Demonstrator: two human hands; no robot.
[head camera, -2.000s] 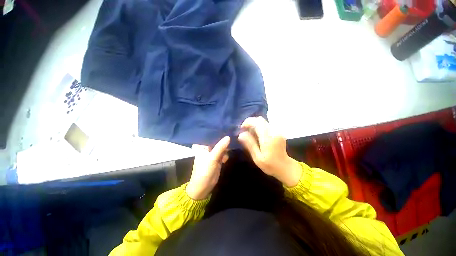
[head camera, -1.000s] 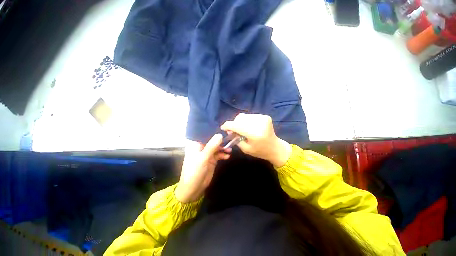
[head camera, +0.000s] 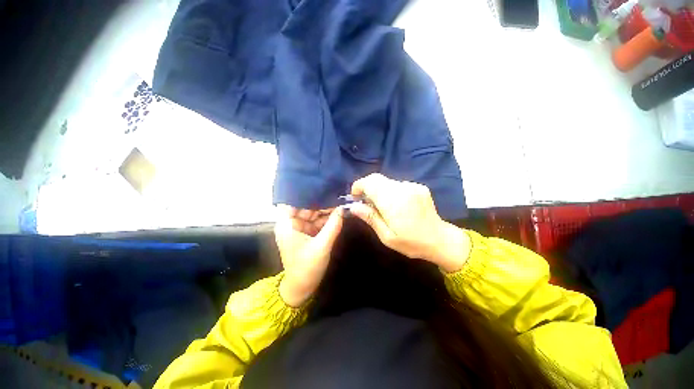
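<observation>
The navy garment (head camera: 304, 99) lies on the white table, with its near edge at the table's front edge. A flap pocket with a small button shows just above my hands. My left hand (head camera: 308, 247) holds the garment's near edge between thumb and fingers. My right hand (head camera: 403, 220) is close beside it, with a small silvery tool, likely thread snips (head camera: 350, 199), showing at its fingertips. The fingertips nearly meet, and what lies between them is too small to tell.
Loose dark buttons (head camera: 138, 106) and a tan card (head camera: 138, 170) lie left of the garment. A phone (head camera: 520, 12), an orange bottle (head camera: 638, 50) and a black bottle (head camera: 666, 82) are at the right. A red crate (head camera: 643, 327) with dark cloth is below right, a blue bin (head camera: 30, 289) below left.
Since two seconds ago the garment sits further right in view, and the silvery tool has come into sight at my right fingertips. In the last second my hands have shifted slightly at the edge.
</observation>
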